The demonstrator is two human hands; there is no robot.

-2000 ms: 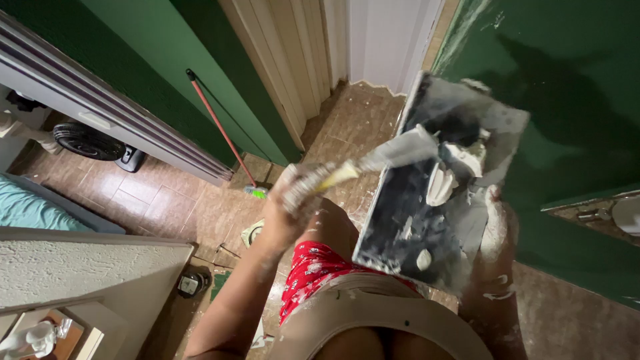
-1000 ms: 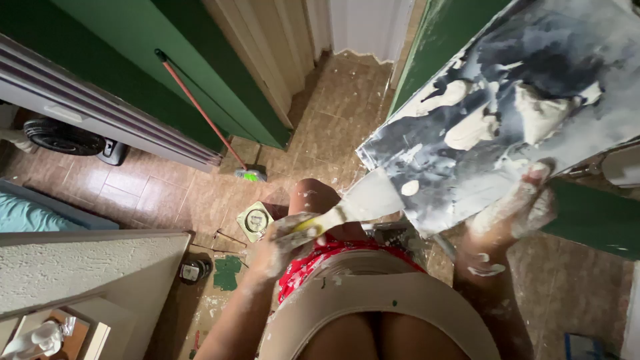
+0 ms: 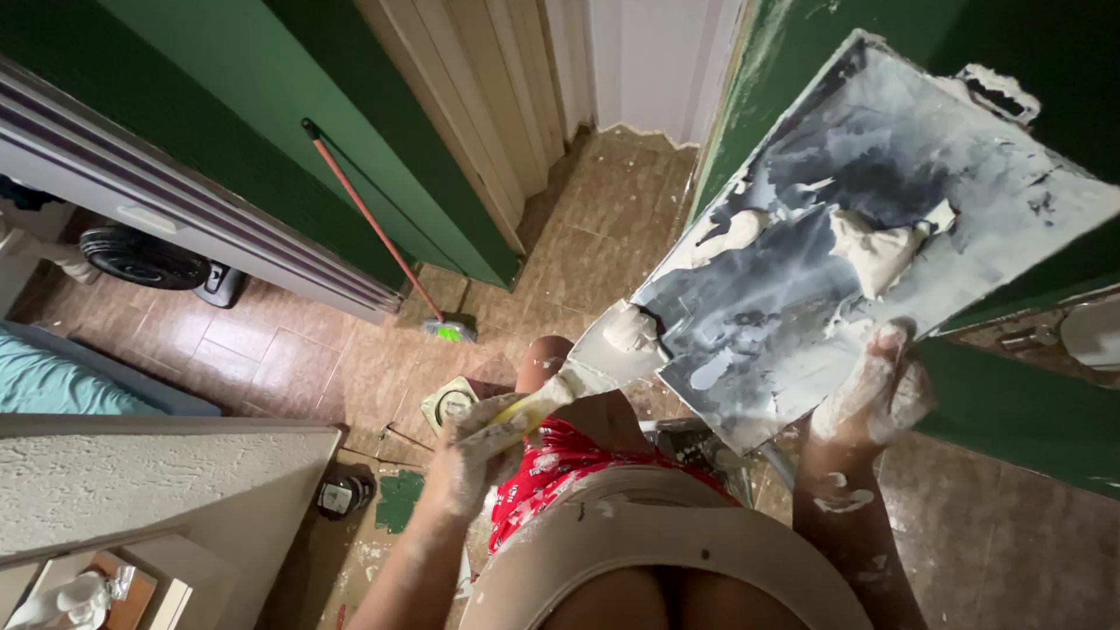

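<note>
My left hand (image 3: 477, 446), smeared with white compound, grips the yellow handle of a putty knife (image 3: 604, 359). A lump of white compound (image 3: 632, 328) lies on its wide blade, whose tip is at the near left edge of a dark rectangular tray (image 3: 752, 324). Thumb over the tray's near side, my right hand (image 3: 875, 394) holds it up, tilted; the rest of its grip is hidden underneath. Several white blobs and smears are spread over the tray, the largest blob (image 3: 875, 249) right of its middle. A coated handle-like loop (image 3: 1002, 92) sticks out at the far edge.
A broom (image 3: 376, 227) leans on the green wall (image 3: 376, 96). On the tiled floor (image 3: 604, 192) stand a square container (image 3: 451, 402) and a dark jar (image 3: 344, 497). A textured partition (image 3: 131, 490) is at left, a folding door (image 3: 472, 87) ahead, and a green wall beyond the tray.
The putty knife, over the tray two seconds ago, is now at its near left edge with a lump on the blade. The blade looked mostly bare one second ago. The tray has changed its tilt.
</note>
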